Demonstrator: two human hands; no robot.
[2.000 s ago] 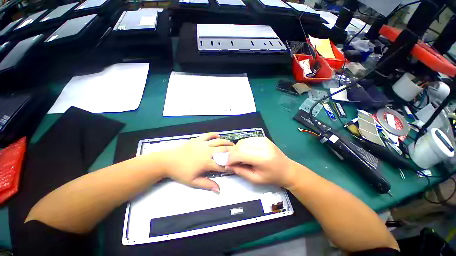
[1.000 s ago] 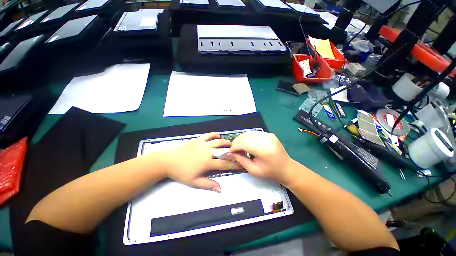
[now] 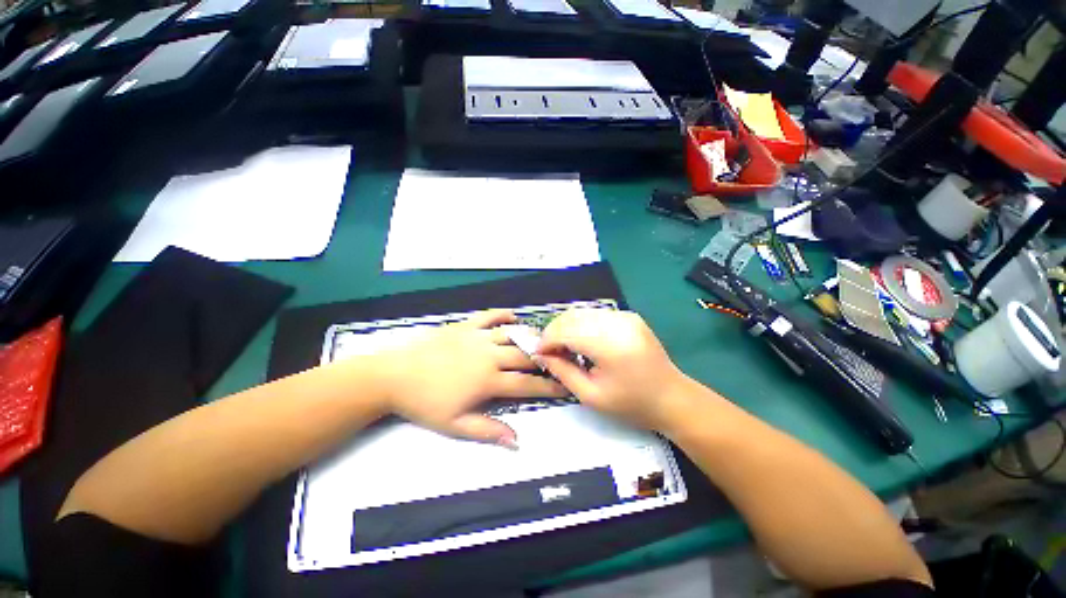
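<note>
An open white laptop case (image 3: 386,477) lies on a black foam mat (image 3: 251,549). A black strip (image 3: 468,510) with a small label runs along its lower part. A green circuit board (image 3: 534,318) shows partly under the hands at the upper right. My left hand (image 3: 450,374) lies flat over the case with fingers spread, pointing right. My right hand (image 3: 608,364) pinches a small white wipe or pad (image 3: 525,339) beside my left fingers. The spot under the fingertips is mostly hidden.
Two white sheets (image 3: 491,222) lie behind the case. A long black powered tool (image 3: 824,368) with coloured wires lies right, near a tape roll (image 3: 916,289) and white cup (image 3: 1008,348). Red bins (image 3: 731,161) stand back right. Red bubble wrap (image 3: 26,391) is at far left.
My right fingers and the white piece have shifted slightly up and left across the board area. My left hand stays almost in place.
</note>
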